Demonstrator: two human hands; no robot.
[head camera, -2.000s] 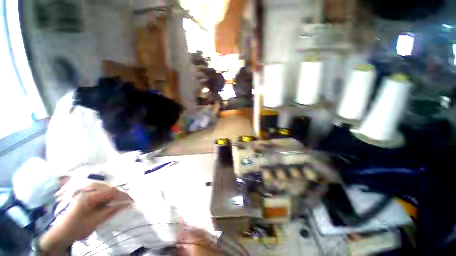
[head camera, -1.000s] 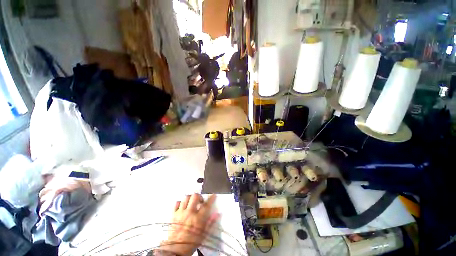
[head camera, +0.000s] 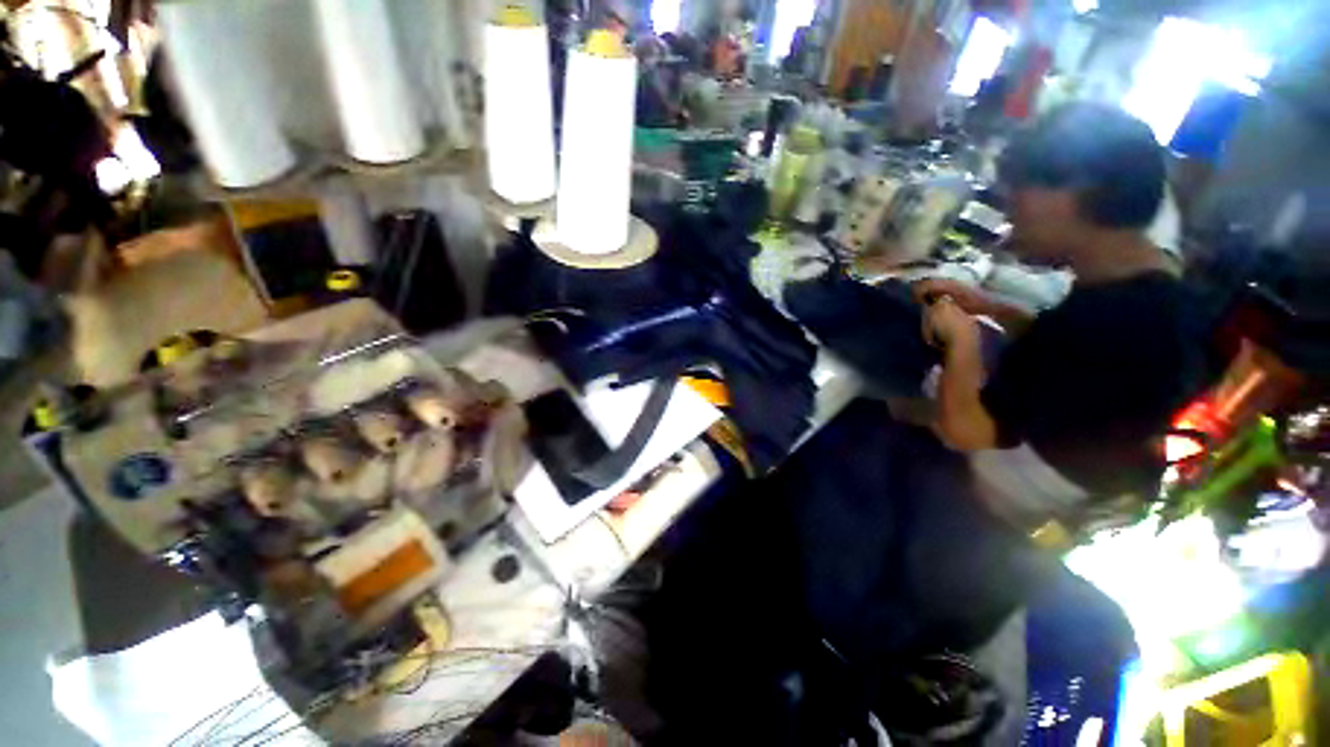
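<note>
The cream overlock machine (head camera: 333, 382) stands at the left, with a blue badge, several beige tension knobs (head camera: 325, 455) and an orange-brown label. A white fabric panel (head camera: 183, 686) lies at its lower left, with thin dark threads over it. The needle area is blurred. My left hand is not in view. A small blurred skin-coloured patch at the bottom edge may be my right hand (head camera: 595, 733); it is cut off and its fingers cannot be made out.
White thread cones (head camera: 595, 153) stand behind the machine. A black curved band (head camera: 630, 445) lies on a white sheet (head camera: 697, 420). A navy fabric pile (head camera: 729, 329) is right of it. A person (head camera: 1097, 314) in dark clothing works at the right, near a yellow frame (head camera: 1240, 693).
The view has swung right, so the machine now shows farther left and the person has come into view. The hand that lay on the white panel no longer shows there.
</note>
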